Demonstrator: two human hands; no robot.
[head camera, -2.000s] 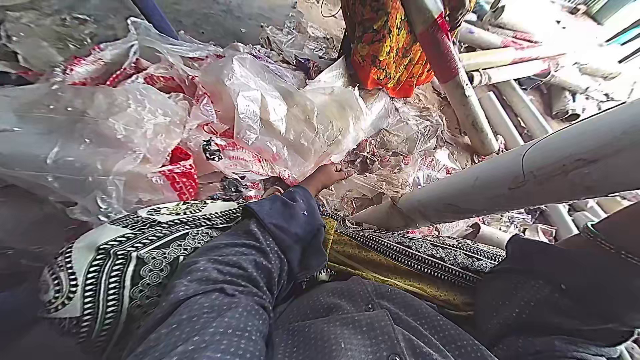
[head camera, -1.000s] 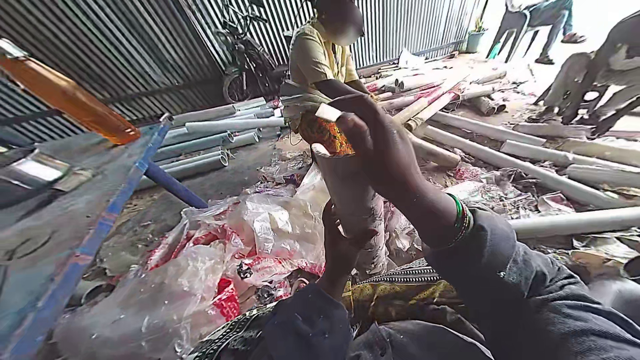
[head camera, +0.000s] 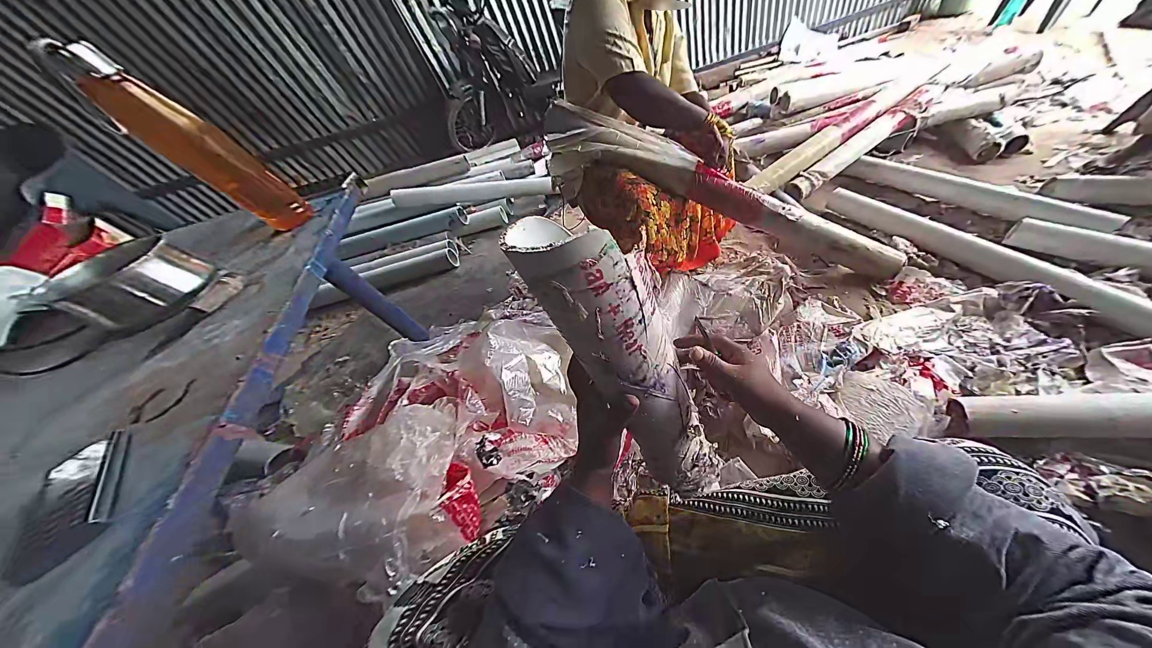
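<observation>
A short white plastic pipe (head camera: 621, 342) with a film wrapping and red writing stands tilted over my lap, its open end up and to the left. My left hand (head camera: 598, 414) is closed around its lower left side. Just right of the pipe, my right hand (head camera: 733, 369) has thumb and fingertips pinched together at the wrapping; a small dark thing shows at the fingers, too blurred to name. Loose film hangs in shreds at the pipe's lower end.
Crumpled plastic film (head camera: 504, 396) lies around my lap. A blue metal frame (head camera: 261, 378) runs along the left. Ahead sits a co-worker (head camera: 643, 117) with a wrapped pipe (head camera: 765, 207). More pipes (head camera: 990, 261) lie on the right, and a motorcycle (head camera: 490, 72) stands behind.
My right hand was up by the pipe's top end and is now lower, at its right side. Two seconds ago one hand was on the film heap; the short pipe was not upright in my hands.
</observation>
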